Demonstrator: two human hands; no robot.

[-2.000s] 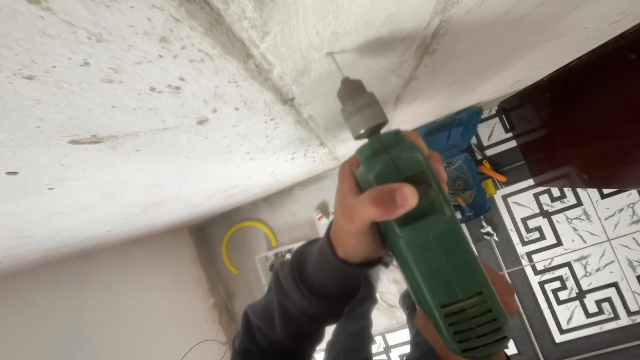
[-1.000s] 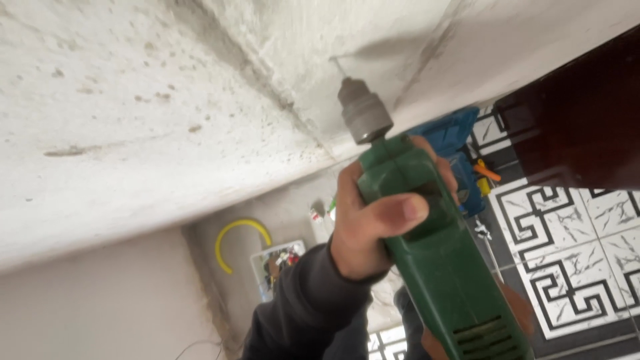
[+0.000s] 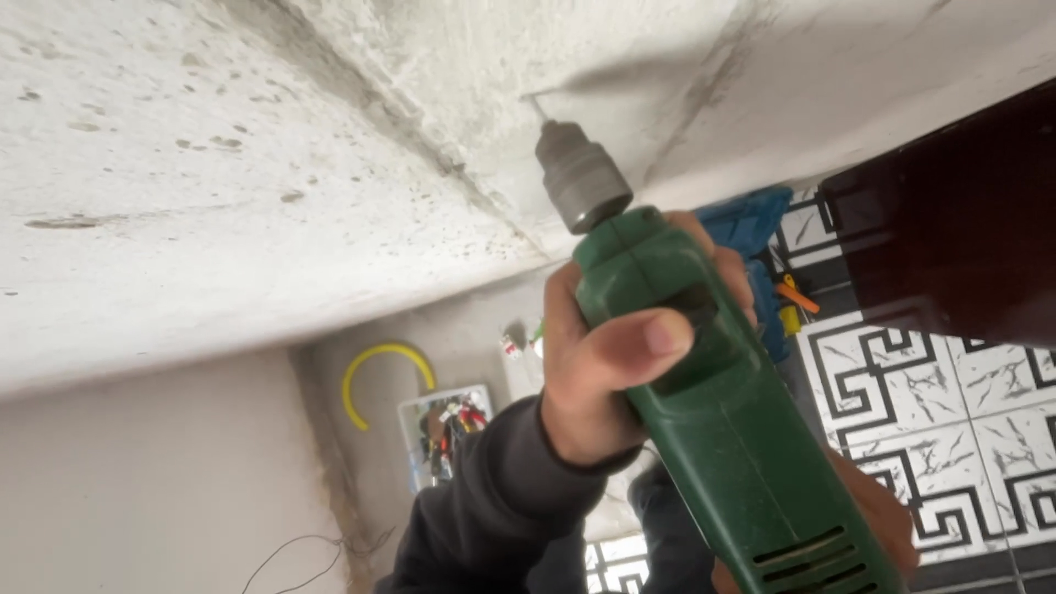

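Note:
A green power drill [image 3: 742, 429] with a dark chuck [image 3: 582, 177] reaches diagonally up toward the wall. Its thin drill bit [image 3: 538, 107] meets the pale plastered wall [image 3: 462, 74], and I cannot tell how deep the tip sits. My left hand [image 3: 606, 355] is wrapped around the front of the drill body just behind the chuck, thumb on top. Lower right, my right hand [image 3: 879, 511] grips the rear of the drill, mostly hidden behind the housing. A shadow of the drill falls on the wall beside the bit.
Below lie a yellow hose [image 3: 384, 348], a clear box of small tools [image 3: 404, 421] and an open blue case [image 3: 747, 219], with orange and yellow items beside it. A dark red glossy surface [image 3: 949, 223] stands at right over patterned floor tiles [image 3: 899, 371]. Thin wire [image 3: 305, 538] hangs lower left.
The drill's rear end has swung slightly to the right, while the bit stays at about the same place on the wall. Both hands keep their hold.

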